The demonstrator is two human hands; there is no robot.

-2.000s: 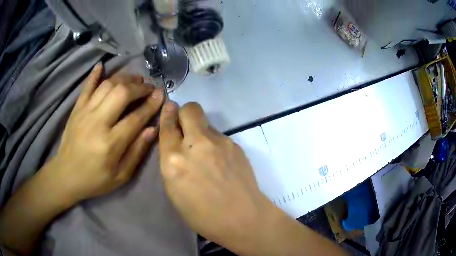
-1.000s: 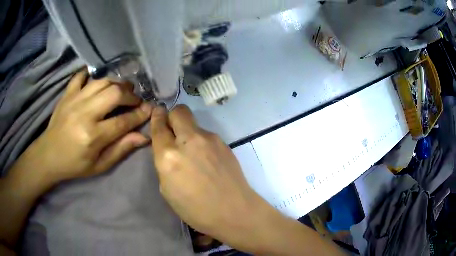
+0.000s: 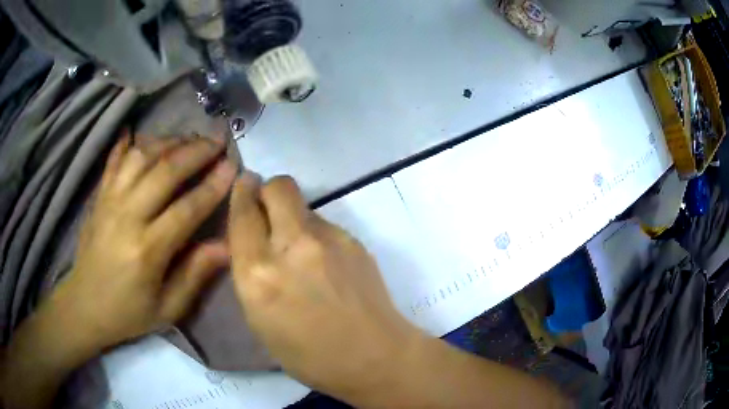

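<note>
A grey-taupe garment piece [image 3: 232, 327] lies under both hands and runs up to the presser foot [image 3: 209, 97] beside the shiny needle plate [image 3: 246, 112]. My left hand [image 3: 152, 232] lies on the cloth with its fingers spread and bent, fingertips near the cloth edge. My right hand [image 3: 308, 279] pinches the cloth edge between thumb and index finger, just in front of the foot. The fingertips of both hands nearly touch. The cloth under my palms is hidden.
The machine head [image 3: 104, 40] is at upper left, with a white ribbed knob [image 3: 282, 73] right of the needle. A printed packet [image 3: 527, 20], a yellow tray of tools [image 3: 679, 112], a ruler-marked table edge [image 3: 495, 208] and dark grey cloth [image 3: 651, 335] are to the right.
The cloth's lower end has moved up toward the foot, uncovering white ruler-marked table at lower left. Both hands now sit slightly farther from the foot, still on the cloth. The camera view has shifted.
</note>
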